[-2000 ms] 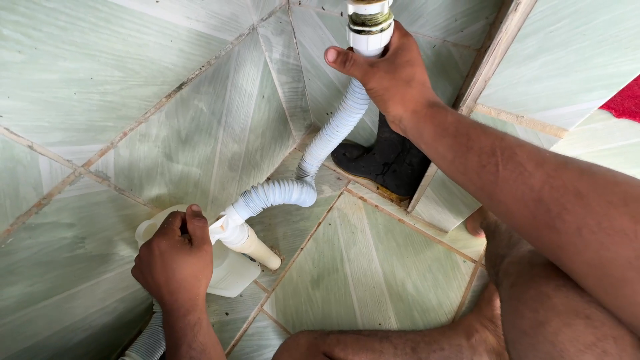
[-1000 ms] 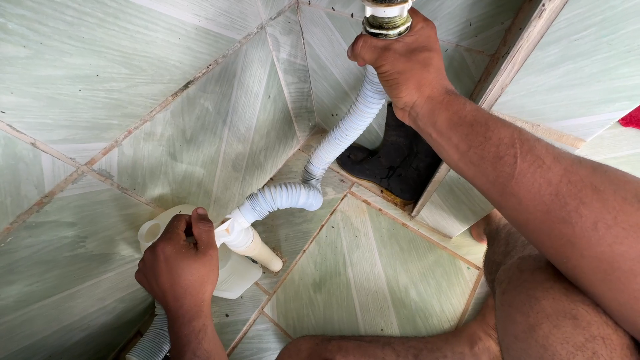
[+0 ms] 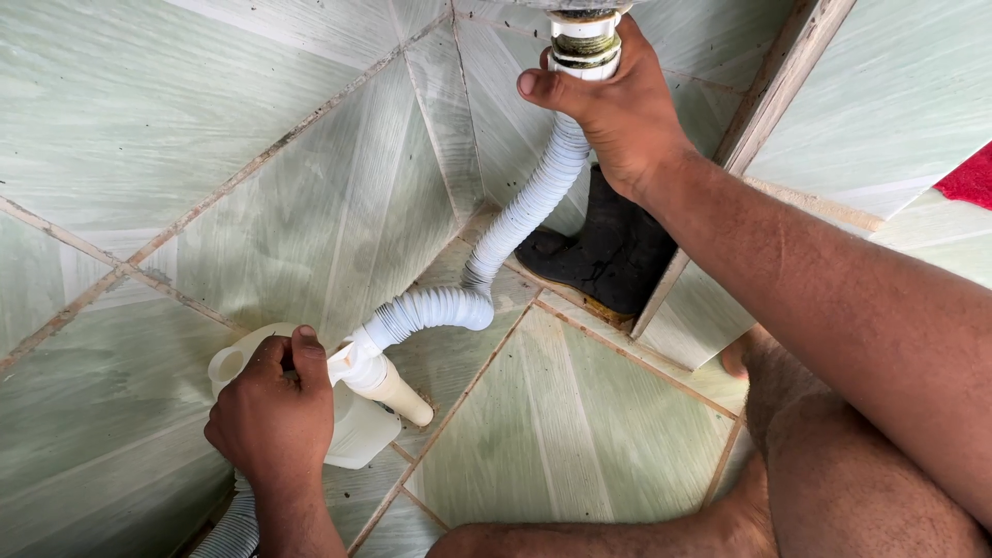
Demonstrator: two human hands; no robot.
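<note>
A pale corrugated plastic drain hose [image 3: 535, 190] runs from a white threaded drain fitting [image 3: 585, 46] under a basin at the top down to a white plastic pipe connector [image 3: 360, 360]. That connector joins a cream pipe stub [image 3: 407, 399] at the floor. My right hand [image 3: 620, 101] is wrapped around the white nut of the drain fitting, its thumb across the front. Closed around the left side of the connector is my left hand [image 3: 275, 395]; the part inside its fingers is hidden. Behind this hand stands a translucent plastic jug [image 3: 360, 430].
A black rubber boot [image 3: 604, 248] stands in the corner, beside the edge of a tiled partition [image 3: 783, 85]. Another grey corrugated hose [image 3: 232, 523] lies at the lower left. My bare legs [image 3: 821, 442] are at the lower right, and red cloth [image 3: 969, 177] shows at the right edge.
My right hand has shifted its grip around the fitting's nut, and its thumb shows across the front again. My left hand has stayed at the connector.
</note>
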